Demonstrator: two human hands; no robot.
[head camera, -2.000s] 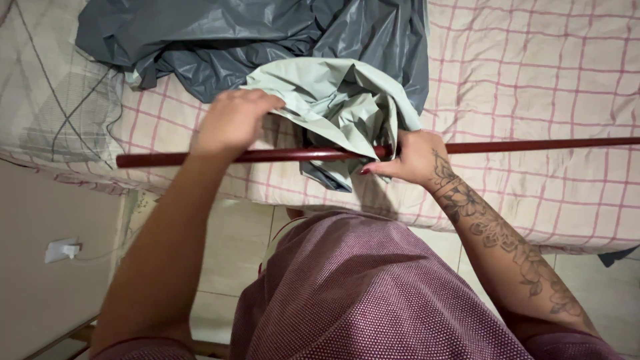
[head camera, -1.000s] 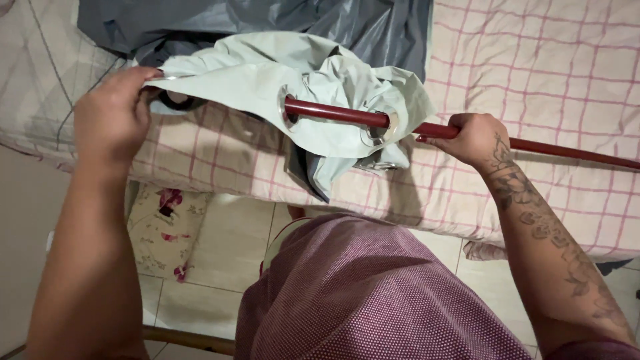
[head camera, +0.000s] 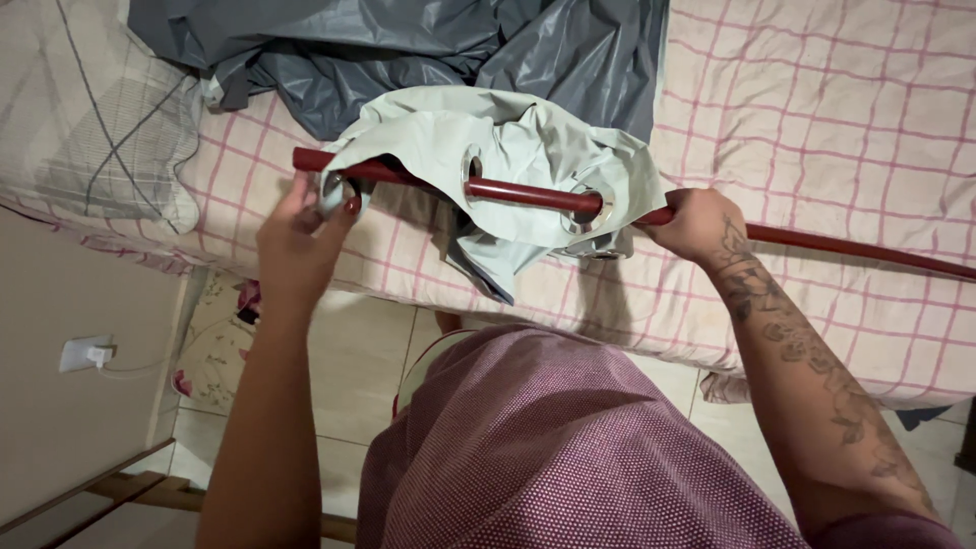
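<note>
A dark red curtain rod (head camera: 534, 194) runs across the view and passes through metal grommets (head camera: 587, 207) in the pale header of a grey curtain (head camera: 427, 126). My left hand (head camera: 305, 236) pinches the curtain's edge around another grommet (head camera: 335, 192), close to the rod's left end, which sticks out past the fabric. Closed around the rod just right of the bunched fabric is my right hand (head camera: 698, 225). The curtain's dark grey side (head camera: 396, 38) lies heaped on the bed behind. Further grommets are partly hidden in folds below the rod.
The bed (head camera: 808, 320) has a checked pink-and-cream cover. A grey patterned pillow (head camera: 114, 130) lies at the left. Below it are a wall outlet with a plugged-in charger (head camera: 99, 354), a floral item (head camera: 213, 351) and a tiled floor (head camera: 351, 366).
My left hand has moved right with the curtain edge, to the rod's end. The rod now reaches further left past the fabric than one second ago. My right hand still grips the rod.
</note>
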